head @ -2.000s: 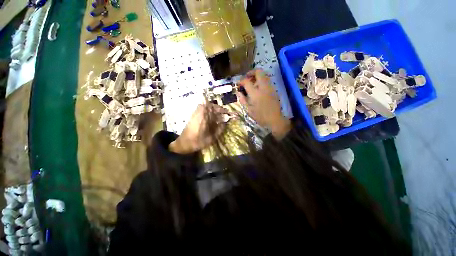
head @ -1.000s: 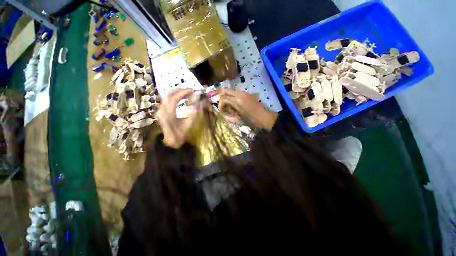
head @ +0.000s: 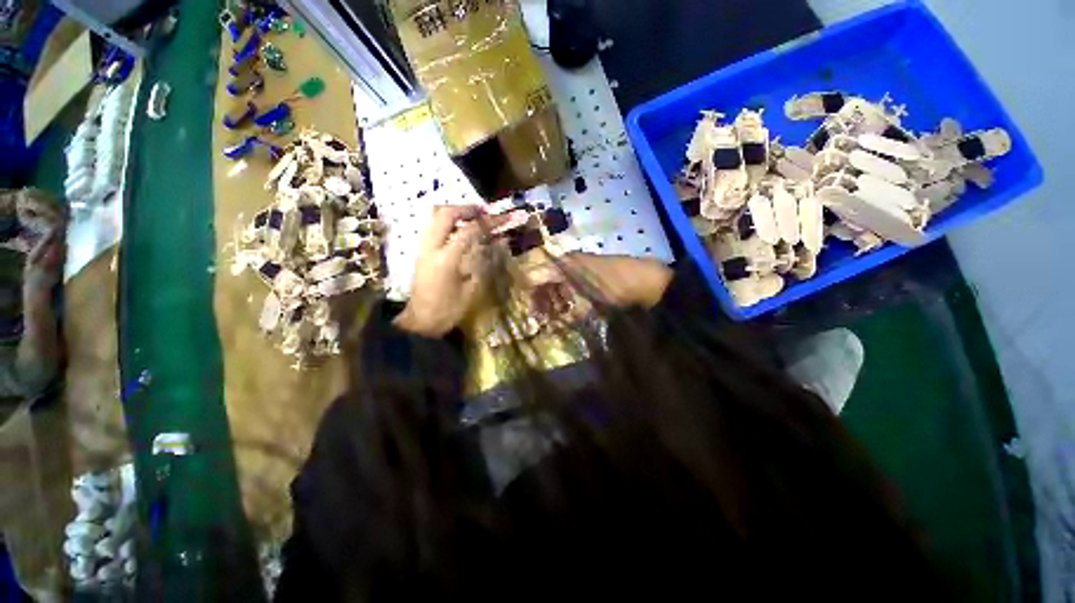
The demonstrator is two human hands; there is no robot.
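Observation:
My left hand (head: 446,273) is bent at the near part of the white dotted work plate (head: 407,177), its fingertips at one end of a beige housing (head: 507,222). Black pads (head: 554,220) show at the housing's right side. My right hand (head: 589,283) lies lower right of the housing, over the shiny yellow sheet (head: 501,363); its fingers are blurred and partly behind hair, so what they hold cannot be told. The taped carton (head: 483,83) stands just beyond the hands, its dark opening facing them.
A heap of beige housings (head: 312,242) lies on brown board at left. More lie in the blue bin (head: 766,73) at right. Blue cylinders (head: 242,114) lie at upper left. Beyond the green belt (head: 171,283) are white housings (head: 100,530) and another person's arm (head: 41,318).
The pink-red item between my hands no longer shows clearly. My right hand has moved down towards my body, off the housing. The view has shifted slightly, and another person's arm appears at the left edge.

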